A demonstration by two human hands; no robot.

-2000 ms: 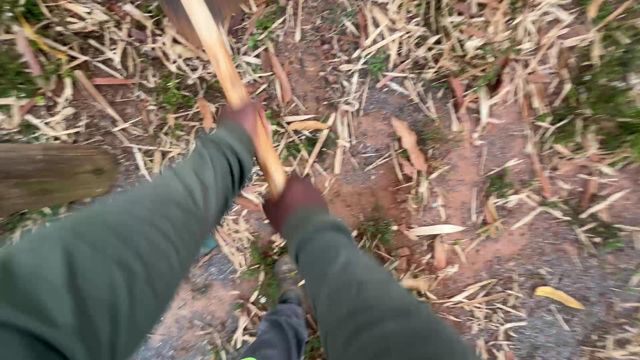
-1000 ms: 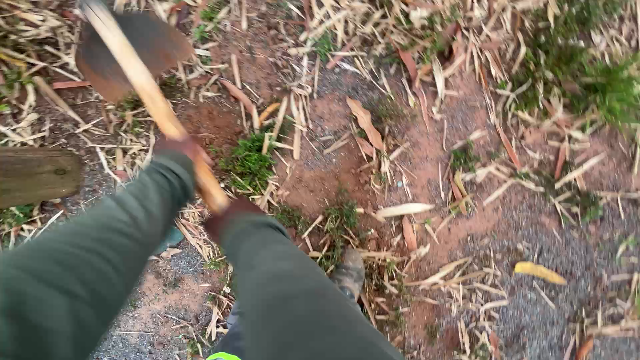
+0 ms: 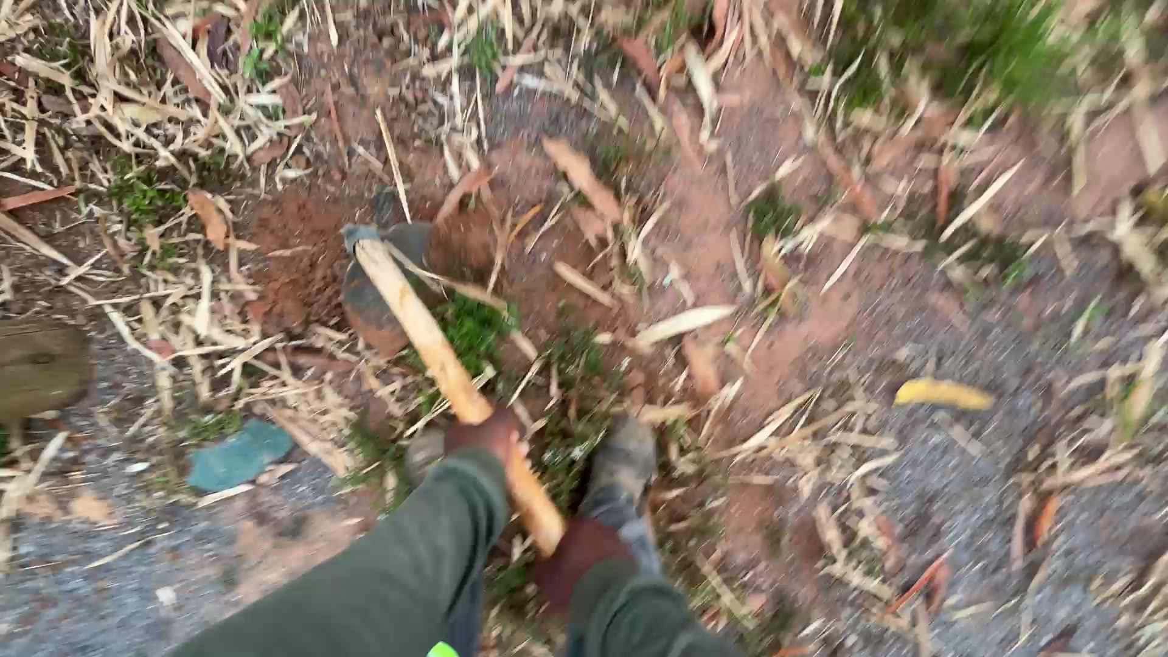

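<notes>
A hoe's pale wooden handle [image 3: 429, 342] slants down to the right across the middle of the view. My left hand [image 3: 488, 438] is wrapped around it partway along, and my right hand [image 3: 579, 557] grips its lower end. At the upper end the hoe's metal blade [image 3: 370, 301] meets the ground, beside loose reddish soil [image 3: 297, 246] and a green weed clump [image 3: 474, 333]. Part of the blade is hidden behind the handle, and its edge is blurred.
My boot [image 3: 625, 452] stands just right of the handle, with the other partly hidden by my left hand. A wooden log end [image 3: 41, 365] lies at the left edge, near a teal scrap [image 3: 239, 453]. Dry leaves and grass litter the ground; a yellow leaf [image 3: 944, 393] lies right.
The hoe blade has come down from the upper left to the ground nearer my feet. Both hands have moved lower and to the right, still around the handle.
</notes>
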